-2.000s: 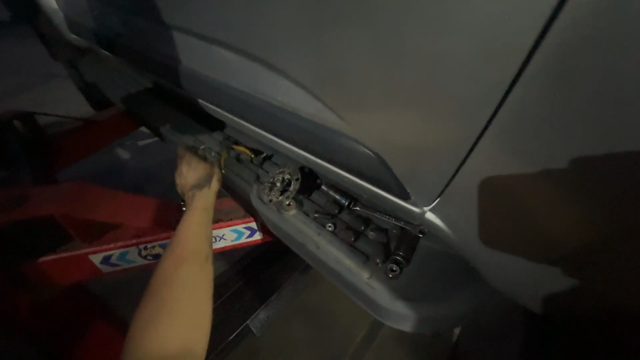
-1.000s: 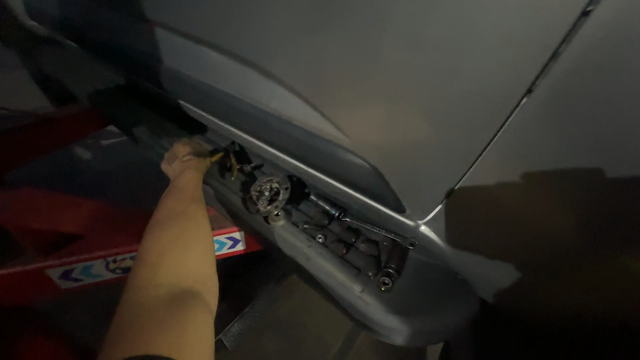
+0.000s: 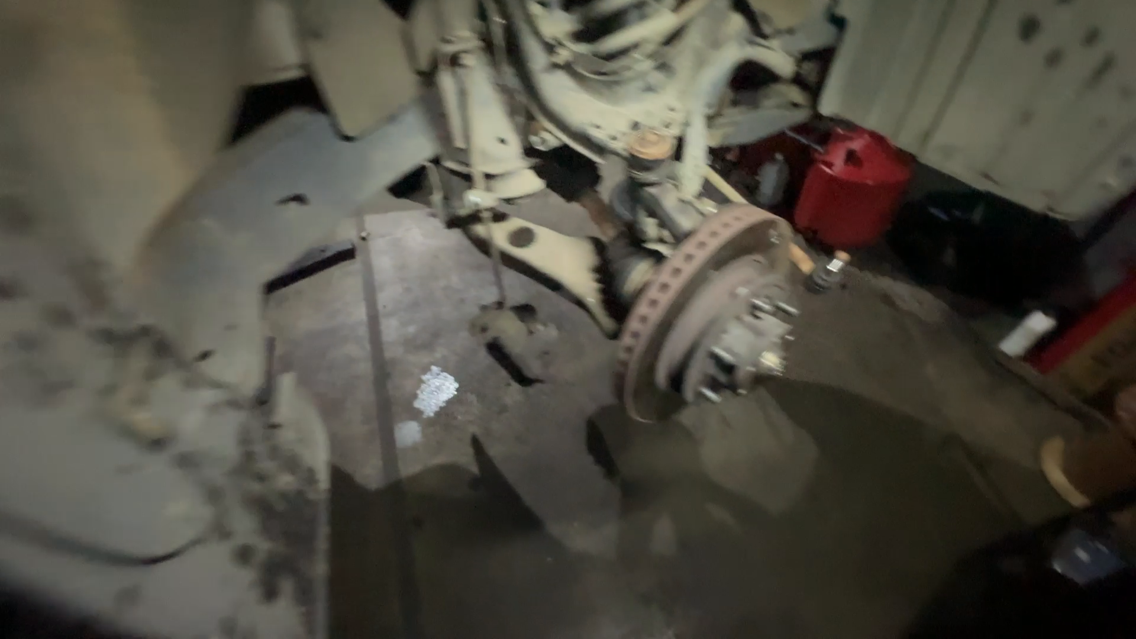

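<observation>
Neither of my hands can be made out in the head view. A vented brake disc (image 3: 652, 328) with a rusty rim is on the wheel hub (image 3: 745, 346), whose wheel studs stick out; no wheel is on it. Behind the disc, a lower control arm (image 3: 555, 257) and a ball joint (image 3: 650, 146) belong to the dusty suspension. Part of a coil spring shows at the top. The picture is blurred, and a tan, rounded thing (image 3: 1087, 466) at the right edge cannot be identified.
Dirty vehicle body panels (image 3: 98, 355) fill the left side. A red container (image 3: 852, 186) stands on the floor (image 3: 550, 497) behind the disc, near a small bottle (image 3: 774, 180). A white object (image 3: 1027, 334) lies by a red edge at right.
The view has swung from the vehicle's sill to the wheel hub. The bare hand that was at the tools and parts on the sill is out of sight.
</observation>
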